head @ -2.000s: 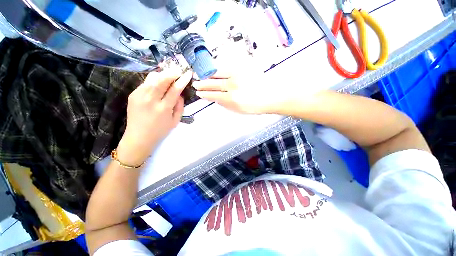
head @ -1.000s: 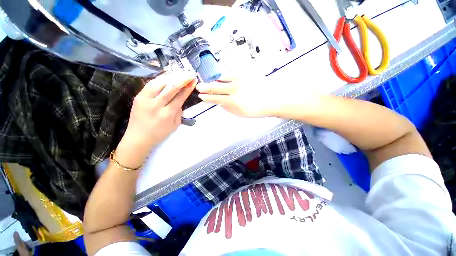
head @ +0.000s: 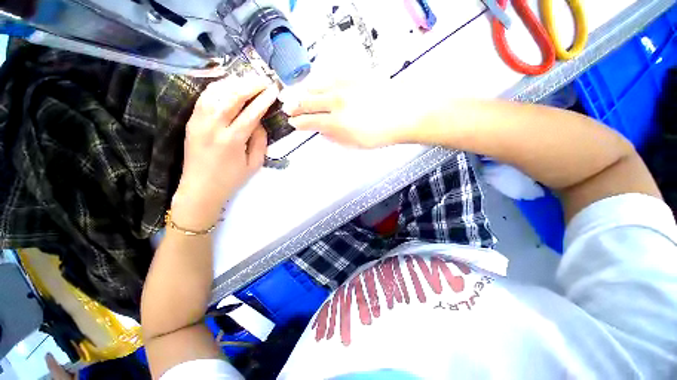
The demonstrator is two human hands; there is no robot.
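Note:
A dark plaid garment [head: 89, 148] lies heaped at the left, its edge running under my left hand to the needle area. My left hand [head: 226, 133] pinches that edge close to the presser foot. My right hand [head: 341, 115] has its fingertips on a small dark plaid end of cloth [head: 278, 125] that shows between the hands. The sewing machine head [head: 111, 37] is at the top left, with a blue-grey cylindrical attachment [head: 289, 59] just above my fingertips. The needle itself cannot be made out.
Scissors with red and yellow-orange handles [head: 522, 44] lie at the top right, beside a pink and blue tool [head: 422, 15]. Small metal bits [head: 345, 24] lie behind the attachment. Blue crates [head: 631, 63] stand below the table's edge. A person's fingers [head: 56, 367] show at the bottom left.
The view has tilted down, so the machine and scissors sit higher in the picture. More of the plaid end shows between my hands. Both hands stay near the needle area.

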